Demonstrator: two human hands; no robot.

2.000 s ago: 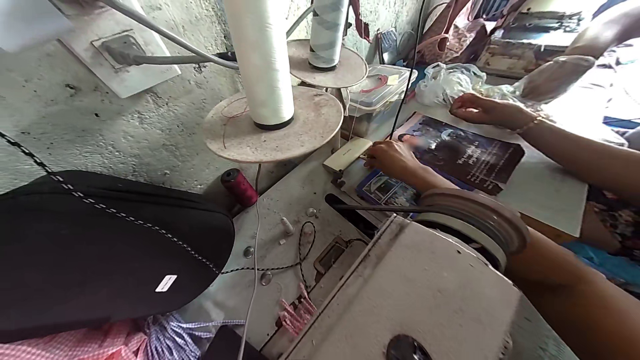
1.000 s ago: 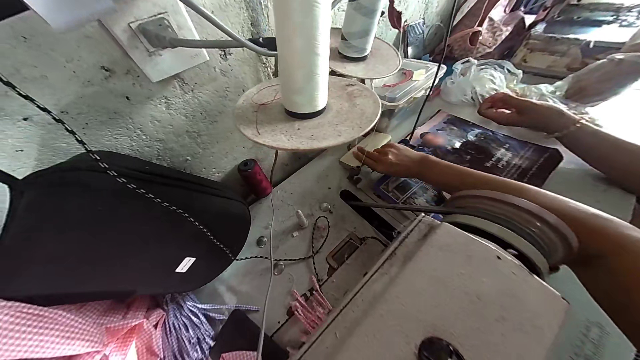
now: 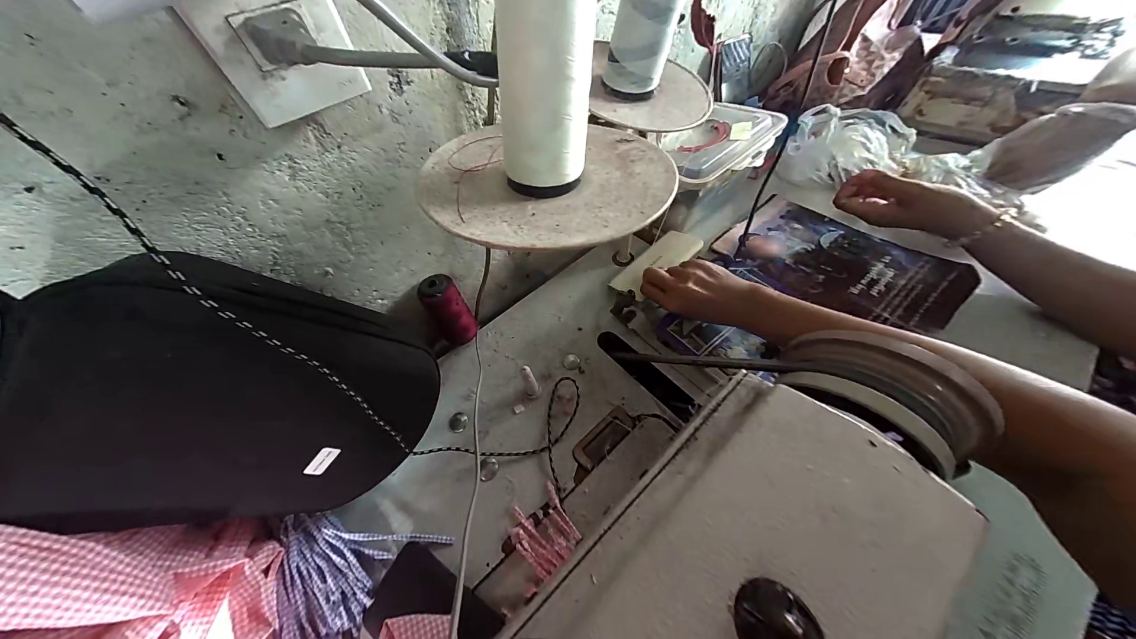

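Observation:
My left hand (image 3: 701, 288) reaches past the handwheel (image 3: 896, 399) of a pale sewing machine (image 3: 754, 515). Its bent fingers touch or lie just against a pale yellowish block (image 3: 658, 259), near a small metal part (image 3: 626, 306); whether they grip anything is hidden. Farther up the view, my right hand (image 3: 887, 200) lies palm inward with loosely curled, slightly parted fingers and no visible object in them. It is at the upper edge of a dark printed magazine (image 3: 852, 257), which bears writing. A bracelet (image 3: 985, 228) circles that wrist. A blue-edged printed item (image 3: 710, 337) is beneath my left hand.
Thread cones (image 3: 546, 98) stand on round holders (image 3: 444, 191) beside the wall. A maroon thread spool (image 3: 448, 311), black padded object (image 3: 204, 390), pink checked cloth (image 3: 115, 577) and patterned cord (image 3: 497, 453) lie left. Behind are a plastic box (image 3: 728, 142) and bag (image 3: 843, 142).
Since two seconds ago, my left hand has shifted slightly toward the pale block, and its fingers now overlap the block's edge. My right hand stays beside the magazine. The view has shifted a little.

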